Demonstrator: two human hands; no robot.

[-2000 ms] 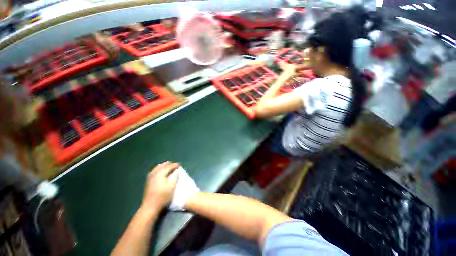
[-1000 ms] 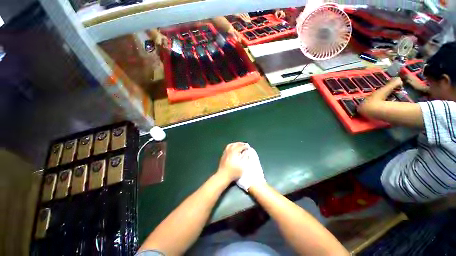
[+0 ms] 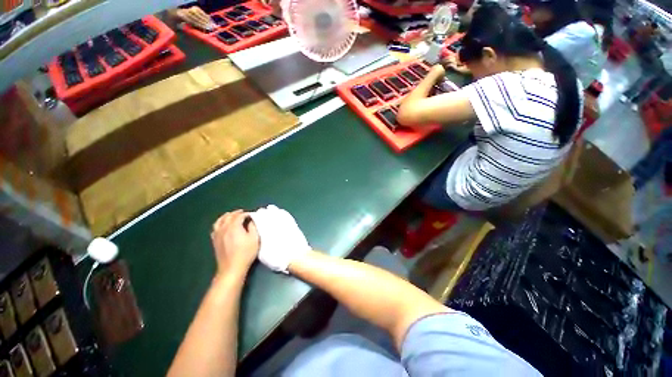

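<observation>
My left hand (image 3: 236,239), bare, and my right hand (image 3: 278,239), in a white glove, rest together over the green bench (image 3: 309,173) near its front edge. Their fingers are curled in and the hands touch. No object shows in them; the palms are hidden. A reddish-brown rectangle (image 3: 118,305) lies on the bench at the left, beside a white round-ended cable (image 3: 102,250). Gold covers (image 3: 59,335) stand in rows in the black tray at the lower left, cut off by the frame edge.
A cardboard sheet (image 3: 173,136) lies behind the bench. Stacked red trays (image 3: 121,62) of dark phones are at the back left. Another red tray (image 3: 401,140) is by a seated person (image 3: 508,140) at right. A pink-white fan (image 3: 323,26) stands behind. Stacked black trays (image 3: 560,294) are at the lower right.
The red tray that was on the cardboard is off it, and red trays now sit stacked behind it. The view turned left, then back right. My hands stay together.
</observation>
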